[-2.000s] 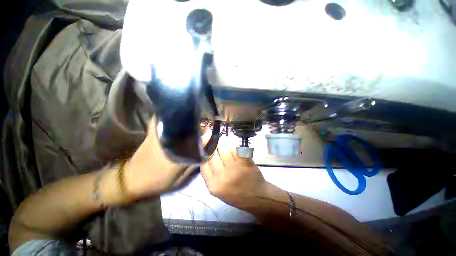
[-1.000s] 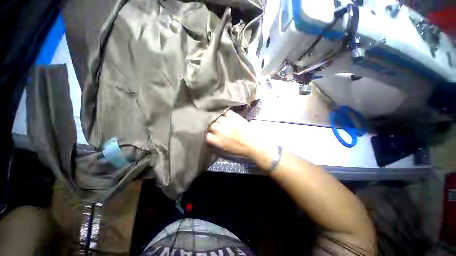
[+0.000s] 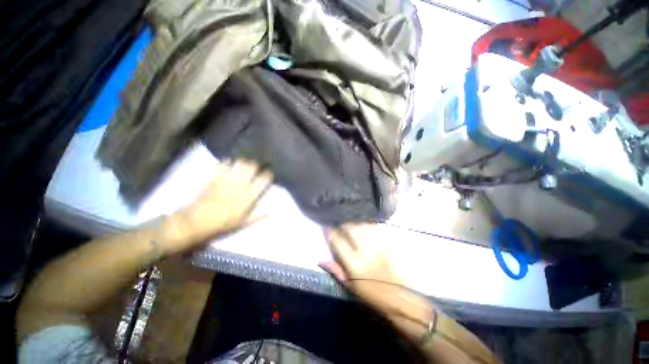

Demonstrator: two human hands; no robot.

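The shiny taupe lining (image 3: 320, 32) lies crumpled on the white table at the upper left and centre, with a pale blue tab (image 3: 280, 62) on it. The dark matt shell fabric (image 3: 285, 142) lies in front of it, reaching right to beside the machine's needle area. My left hand (image 3: 231, 195) is blurred, at the front left edge of the dark fabric; its hold cannot be made out. My right hand (image 3: 359, 249) is at the fabric's front right edge, partly blurred; whether it pinches the edge is unclear.
The white sewing machine head (image 3: 526, 121) stands at the right. Blue-handled scissors (image 3: 514, 249) and a flat black rectangle (image 3: 569, 282) lie right of my right hand. Red cloth (image 3: 530, 39) is behind the machine. The ribbed front edge (image 3: 270, 272) runs below my hands. Dark cloth hangs at far left.
The view has swung off the machine head. Since one second ago, my left hand has come into view, the lining has shifted back, and the dark shell fabric now shows in front.
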